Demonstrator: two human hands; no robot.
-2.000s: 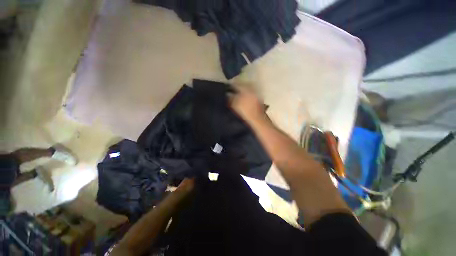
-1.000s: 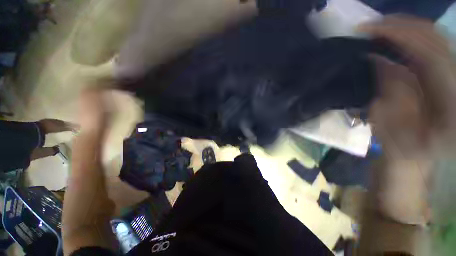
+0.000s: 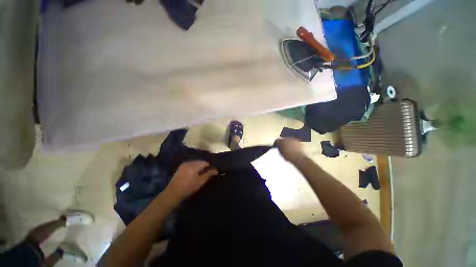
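A black garment piece (image 3: 237, 158) is stretched between my hands, close to my body and below the table's front edge. It merges with my black clothes, so its lower outline is hidden. My left hand (image 3: 192, 177) grips its left part, fingers curled. My right hand (image 3: 288, 148) holds its right end. A dark crumpled pile (image 3: 141, 180) with a small white label lies low at the left, against the cloth. The steam iron (image 3: 305, 55), with an orange-brown handle, rests at the table's right edge.
The pale padded table (image 3: 172, 78) spans the front, with dark cloth (image 3: 182, 13) at its far side. A blue bin (image 3: 342, 49) and a ribbed brown-grey panel (image 3: 378, 128) stand right. Black scraps (image 3: 296, 134) lie on the floor. Another person's legs (image 3: 49, 228) show at lower left.
The garment piece has come off the table and down towards my body, after being swung up between both hands. The view has shifted, showing the whole iron and more floor at the right.
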